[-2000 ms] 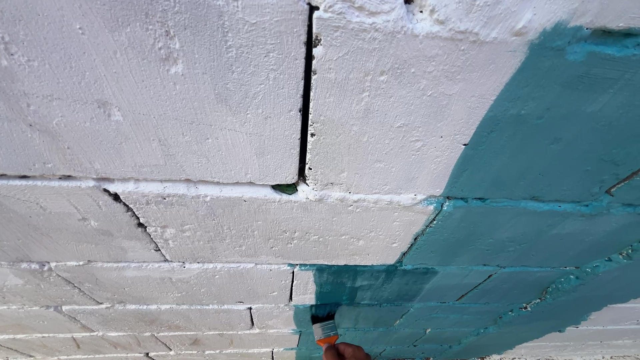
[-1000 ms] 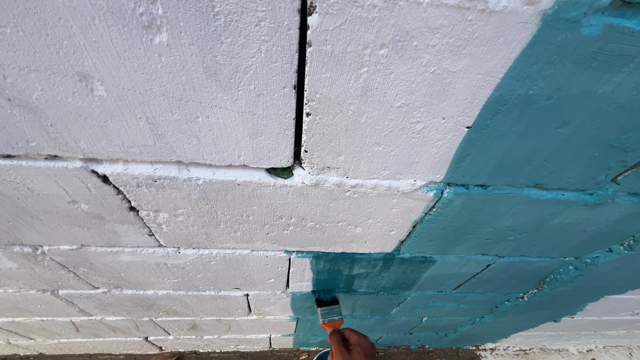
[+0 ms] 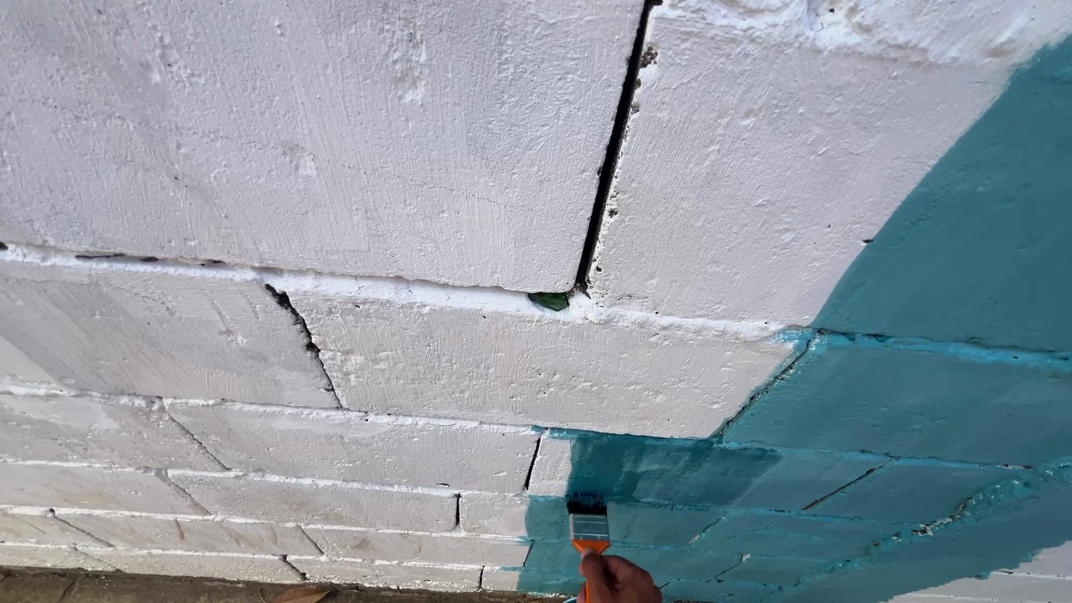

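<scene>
At the bottom of the head view my right hand (image 3: pixel 621 579) grips a flat paintbrush (image 3: pixel 590 531) with an orange handle and a metal ferrule. Its dark, paint-loaded bristles point up and touch the teal paint (image 3: pixel 670 469) on a block wall. Darker, wet-looking teal lies just above and right of the bristles. White-painted blocks (image 3: pixel 469 368) cover the left and upper wall. A sliver of a container rim (image 3: pixel 571 599) shows beside the hand at the bottom edge, mostly hidden. My left hand is out of view.
Dark open joints (image 3: pixel 615 151) run between some blocks, with a green piece (image 3: pixel 549 300) lodged at the foot of one. Brown ground (image 3: pixel 151 586) with a dry leaf (image 3: pixel 301 595) meets the wall's base. Rough, teal-coated mortar (image 3: pixel 946 511) crosses the lower right.
The brush stays in my right hand near the left edge of the teal area. The view has shifted slightly. No clear change in the hold shows.
</scene>
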